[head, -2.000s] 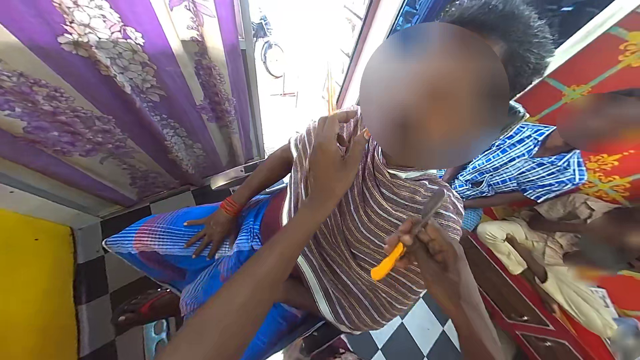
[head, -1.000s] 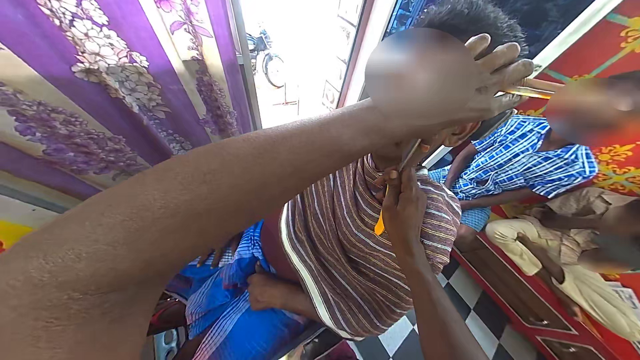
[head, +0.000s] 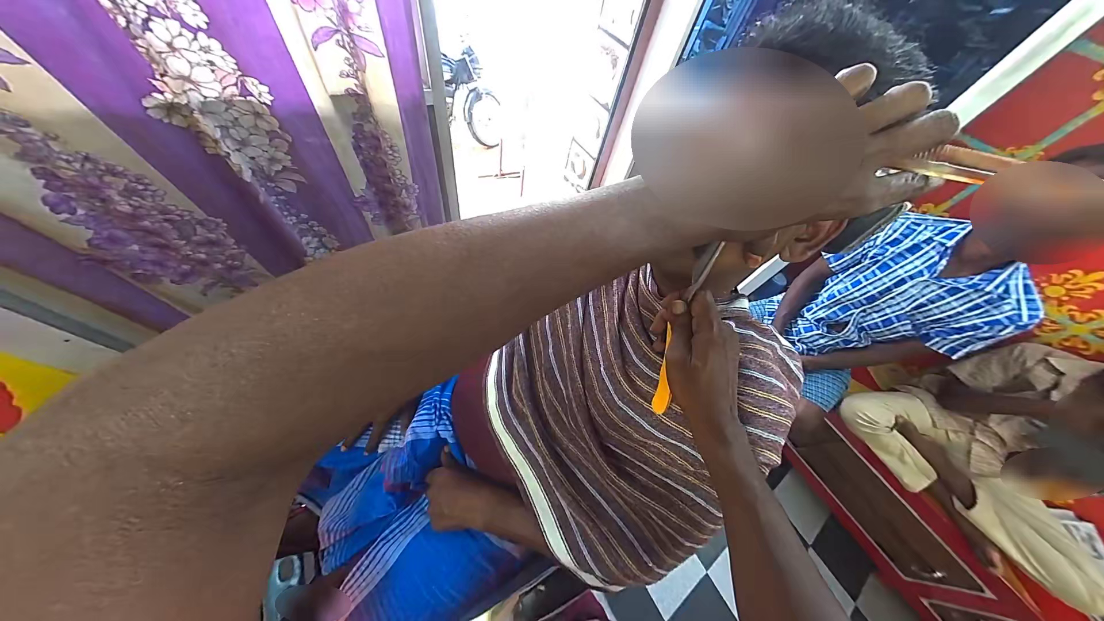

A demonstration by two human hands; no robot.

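My right hand (head: pixel 699 345) is closed around a straight razor (head: pixel 662 379) with an orange handle. The metal end points up at the jaw and neck of a seated person, below the ear (head: pixel 811 240). My left hand (head: pixel 897 138) lies across that person's head, fingers spread toward the hair (head: pixel 841 39); a blurred patch hides much of the palm. Something thin and light-coloured shows beside its fingers, and I cannot tell whether the hand grips it. A striped brown cloth (head: pixel 621 448) drapes the person's chest and shoulders.
The seated person's hand (head: pixel 457 492) rests on a blue checked cloth (head: pixel 457 552). Two more people sit at the right, one in a blue checked shirt (head: pixel 914 285), above red-framed drawers (head: pixel 897 526). A purple floral curtain (head: pixel 216 129) hangs at the left, beside a bright doorway (head: pixel 535 103).
My left hand has moved from the person's shoulder area up to the head. The right hand has brought the razor up to the jaw and neck. Over the last second both have barely moved.
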